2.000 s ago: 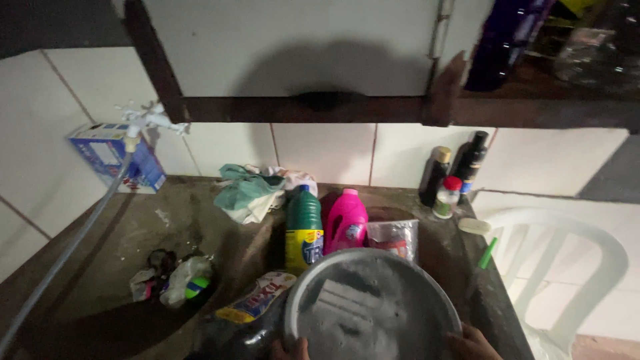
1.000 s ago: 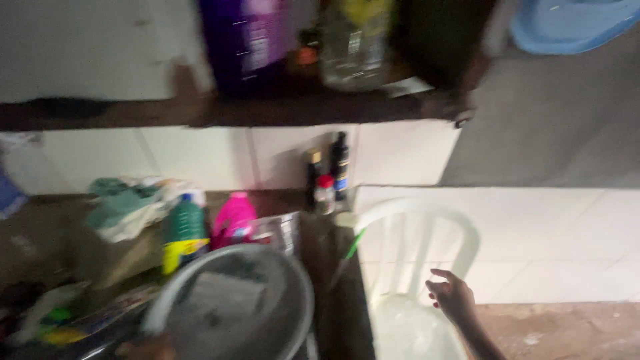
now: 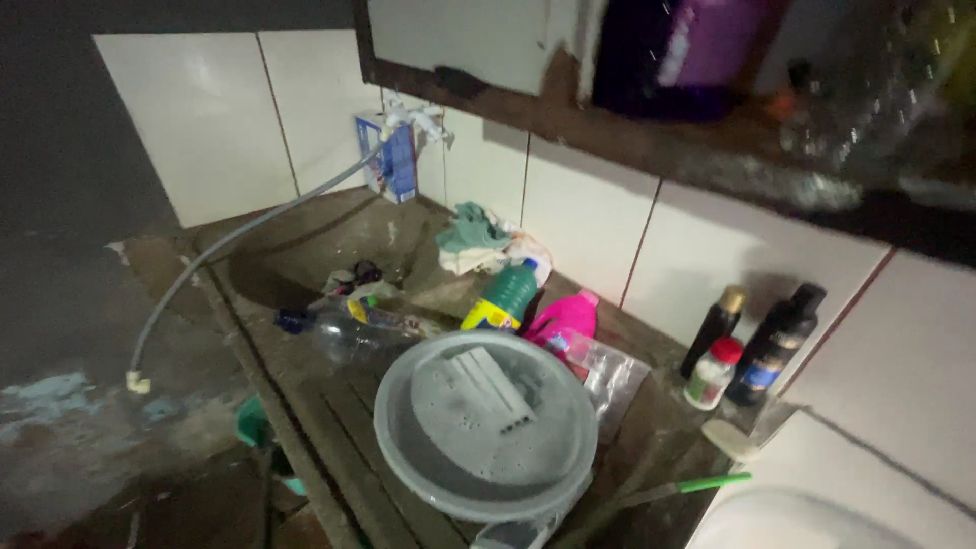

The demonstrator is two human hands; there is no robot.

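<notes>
Neither of my hands is in view. A round grey plastic basin (image 3: 427, 465) rests on the ribbed part of a stone washing counter (image 3: 297, 427), and a pale ribbed block-like piece (image 3: 488, 389) lies inside it. Behind the basin are a green bottle with a yellow label (image 3: 505, 297), a bright pink bottle (image 3: 564, 320) and a clear plastic bag (image 3: 610, 374). To its left a clear plastic bottle (image 3: 351, 335) lies on its side. A knife-like tool with a green handle (image 3: 713, 482) lies at the counter's right edge.
Dark bottles (image 3: 778, 343) and a red-capped jar (image 3: 713, 374) stand by the tiled wall. Crumpled cloths (image 3: 476, 240) lie behind. A grey hose (image 3: 252, 221) hangs from the tap (image 3: 412, 118) across the left side. A wooden shelf (image 3: 518, 107) juts out overhead; a white plastic chair (image 3: 793, 518) is at lower right.
Both hands, at the basin's rim two seconds ago, have left the view; one second ago one was raised over the chair. The view has swung right, then back left.
</notes>
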